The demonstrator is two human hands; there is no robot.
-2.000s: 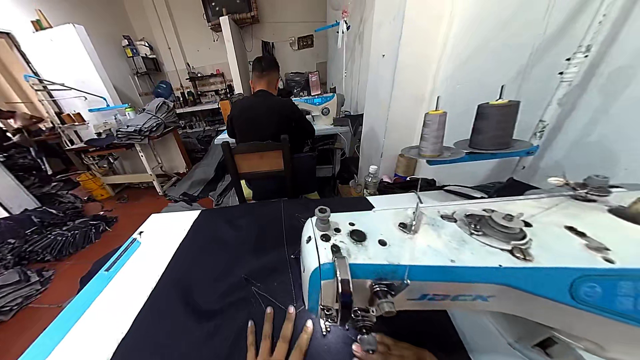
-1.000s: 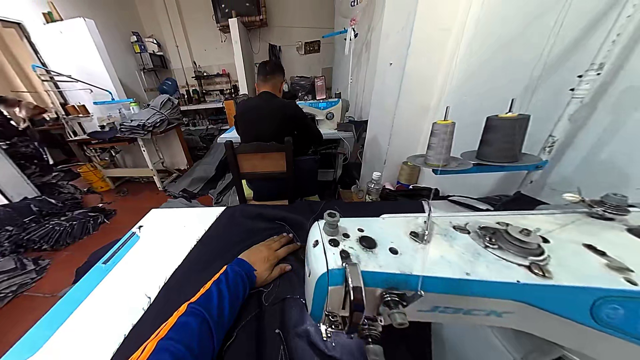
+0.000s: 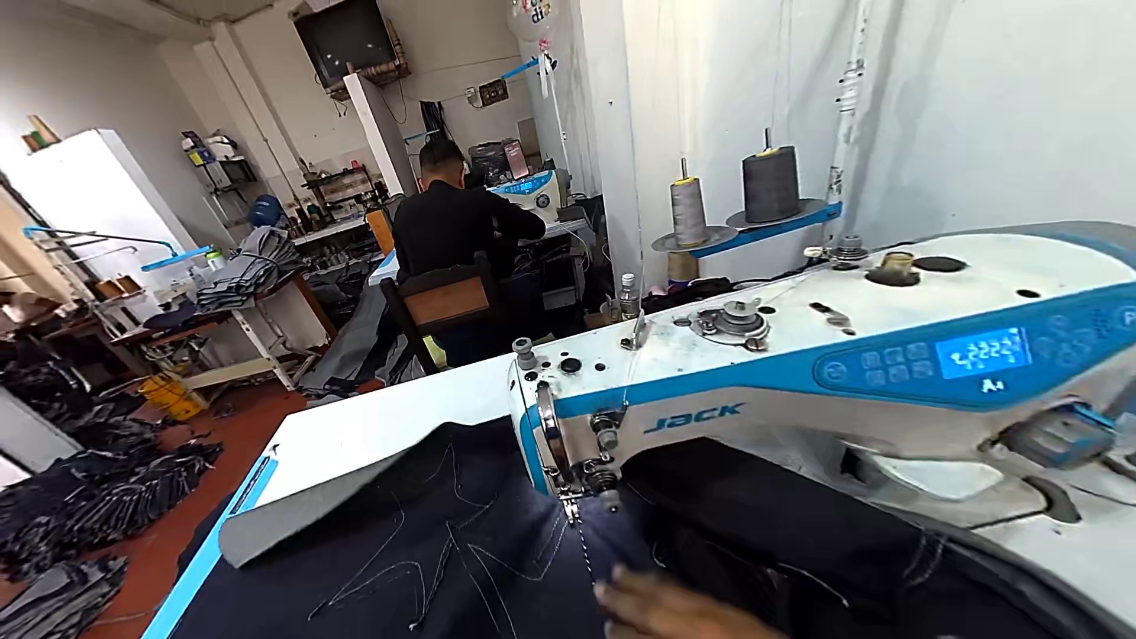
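Dark navy fabric (image 3: 399, 541) lies under the presser foot (image 3: 571, 508) of a white and blue Jack sewing machine (image 3: 763, 390). Its far left edge is folded over, showing a grey underside (image 3: 311, 510). Loose pale threads lie across the cloth, and a light stitch line runs from the foot toward me. At the bottom, right of that line, my right hand (image 3: 679, 611) is over the fabric, blurred, fingers pointing left, with nothing seen in it. More dark fabric (image 3: 781, 506) is bunched under the machine arm. My left hand is out of view.
Grey thread cones (image 3: 688, 211) stand on a holder behind the machine. Near a plastic bottle (image 3: 628, 297), a person (image 3: 461, 213) sits ahead on a wooden chair (image 3: 448, 303) at another machine. Piles of cut fabric (image 3: 115, 497) cover the floor at left, beside a yellow crate (image 3: 170, 398).
My left hand, on the cloth left of the machine a second ago, has left the view. My right hand now shows at the bottom. The cloth has shifted, baring the table's far part. The view has tilted.
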